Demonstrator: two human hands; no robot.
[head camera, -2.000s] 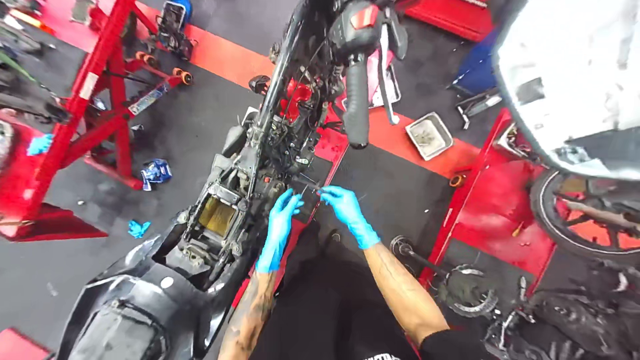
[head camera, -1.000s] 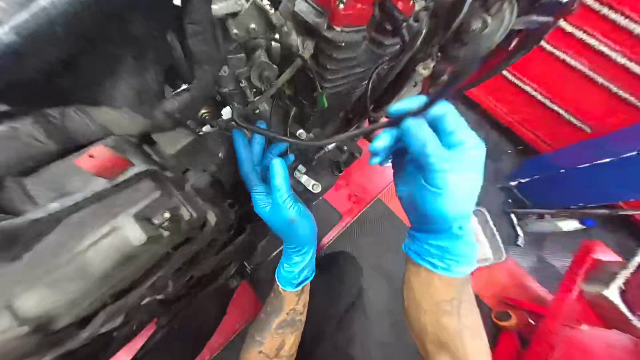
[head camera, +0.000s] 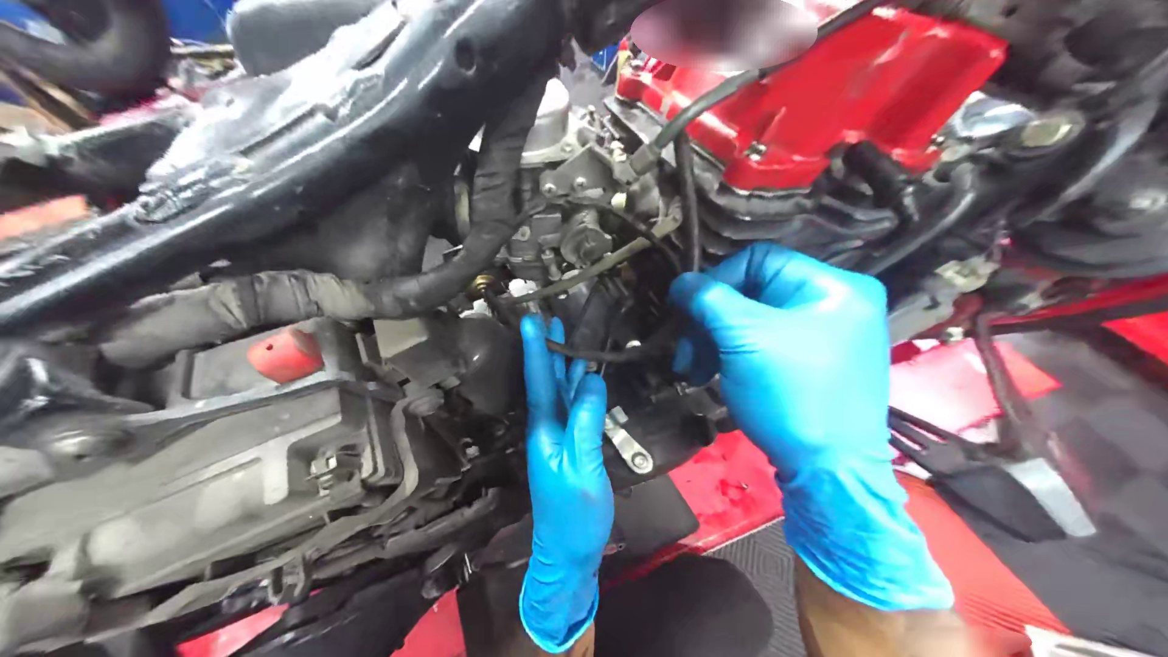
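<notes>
Both my hands wear blue gloves and reach into the side of a motorcycle. My right hand (head camera: 794, 356) pinches a thin black cable (head camera: 691, 201) below the red engine cover (head camera: 849, 100). From there the cable runs left toward my left hand (head camera: 566, 456), whose fingers point up beside it near the carburetor or throttle body (head camera: 584, 233); whether they grip the cable is hidden. A small metal lever (head camera: 630, 443) lies just right of my left fingers. A thick taped wiring harness (head camera: 246, 315) passes on the left, ending near the same spot.
The black frame tube (head camera: 274, 173) crosses the upper left. A dark plastic box (head camera: 210, 474) with a red cap (head camera: 285, 356) fills the lower left. Below the engine are a red platform (head camera: 730, 484) and a black footrest-like part (head camera: 976, 484) at the right.
The view has moved much closer to the engine. My right hand has lowered the cable, which was stretched toward the upper right a second ago and now bends beside the engine.
</notes>
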